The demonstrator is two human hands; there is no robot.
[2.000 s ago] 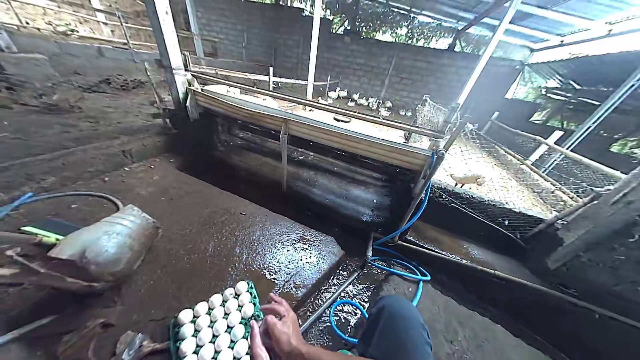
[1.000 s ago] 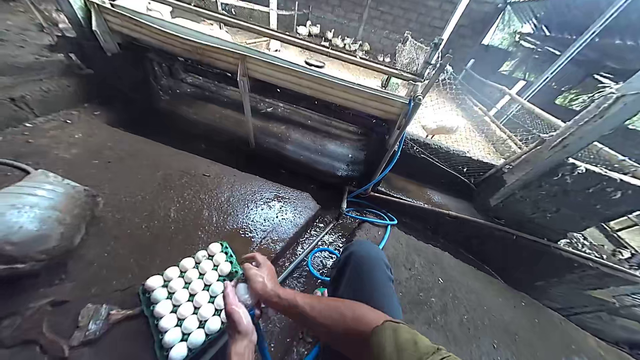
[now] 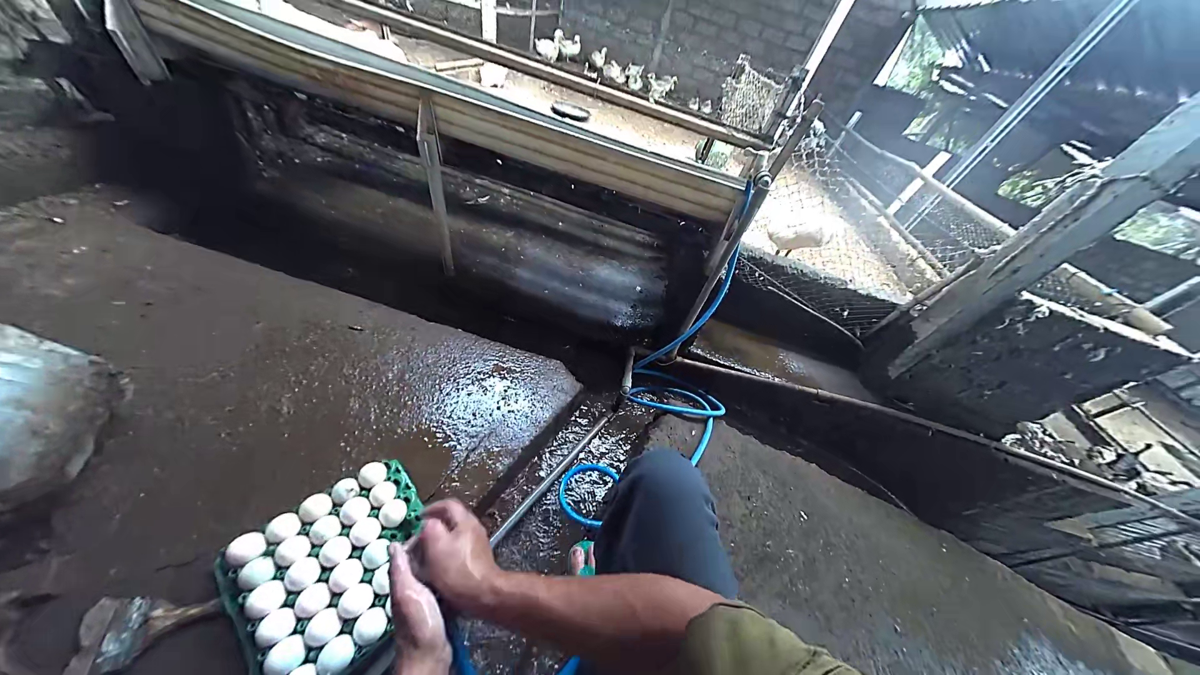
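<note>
A green egg tray (image 3: 228, 600) full of several rows of white eggs (image 3: 312, 600) lies on the dark floor at the lower left. Over its right edge my two hands are close together. My left hand (image 3: 419, 609) is wet, with its fingers pointing up beside the eggs. My right hand (image 3: 457, 555) is curled and a little blurred, its fingers against the left hand's fingertips. Whether an egg is between them is hidden. A blue hose (image 3: 457, 647) passes just below my hands.
More blue hose (image 3: 689, 405) coils by a wet channel and a metal pipe (image 3: 548, 483). A wooden-handled tool (image 3: 178, 617) lies left of the tray, with a grey sack-like object (image 3: 47, 412) beyond. Ducks (image 3: 614, 71) stand behind a corrugated barrier (image 3: 581, 155); netting (image 3: 844, 216) is at right.
The hands stay together beside the tray. A pale, egg-like thing seen between them one second ago is now hidden. The view has tilted down since two seconds ago.
</note>
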